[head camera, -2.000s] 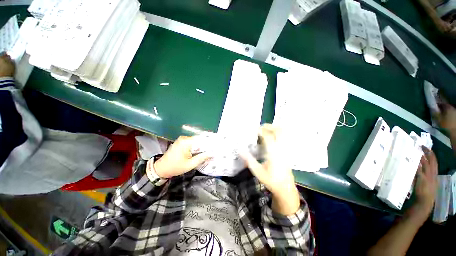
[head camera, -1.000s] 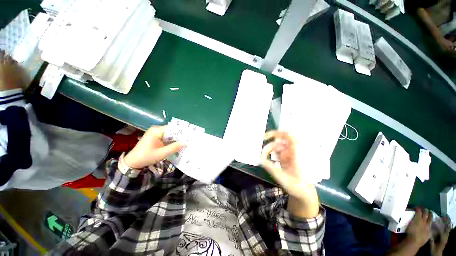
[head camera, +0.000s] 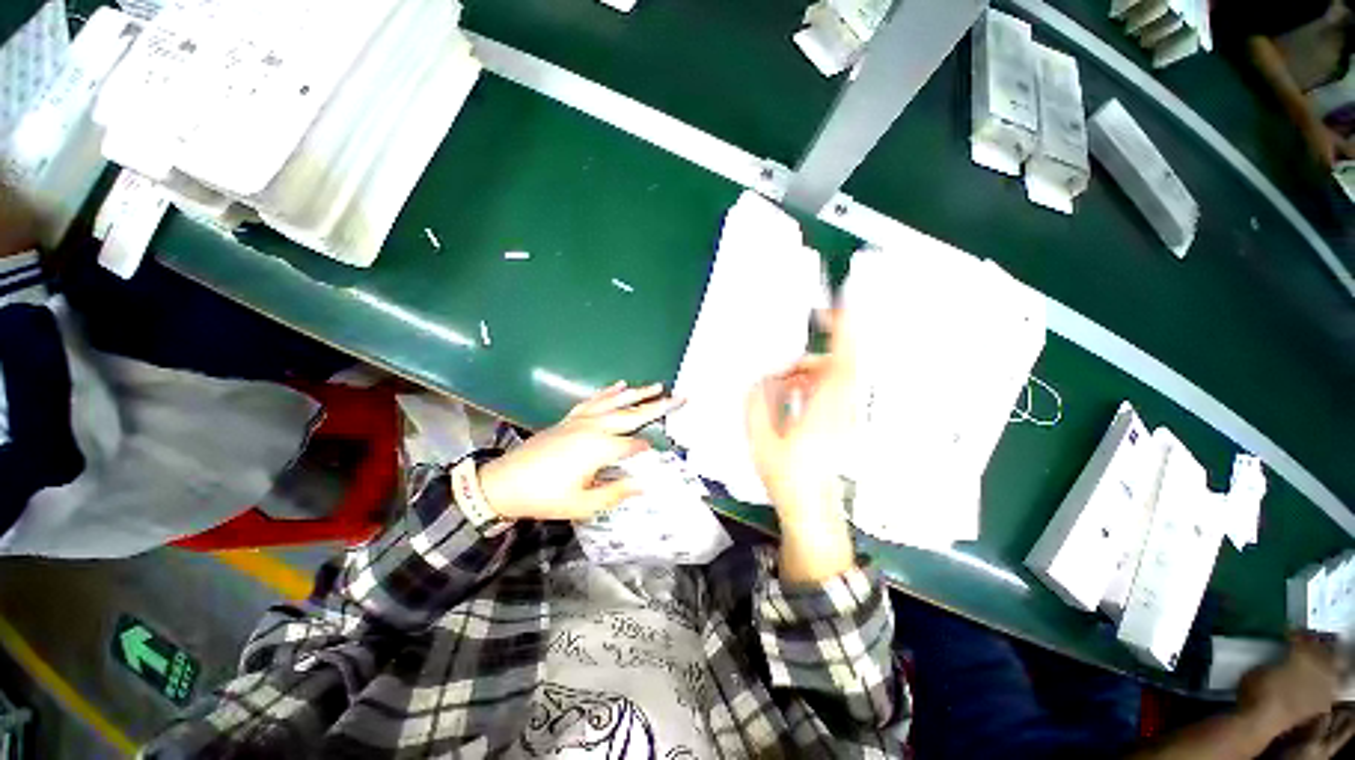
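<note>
A stack of long white flat cartons (head camera: 731, 319) lies on the green table in front of me. My left hand (head camera: 572, 457) holds a bent white label sheet (head camera: 654, 515) low near my lap, with its fingertips at the stack's left edge. My right hand (head camera: 803, 423) is blurred over the stack's right side, thumb and fingers curled near each other; whether a label is in them cannot be told. A looser white carton stack (head camera: 936, 386) lies to the right, partly behind my right hand.
A thick carton pile (head camera: 283, 112) stands at the far left. Small white slivers (head camera: 516, 256) lie on the table. A metal rail (head camera: 624, 119) and post (head camera: 877, 112) run behind. A rubber band (head camera: 1040, 401) and made-up boxes (head camera: 1137, 535) are at right, near a neighbour's hand (head camera: 1293, 683).
My left hand has moved right to the stack's edge, and the sheet has dropped towards my lap. My right hand has moved left over the stack. The neighbour's hands at right have shifted.
</note>
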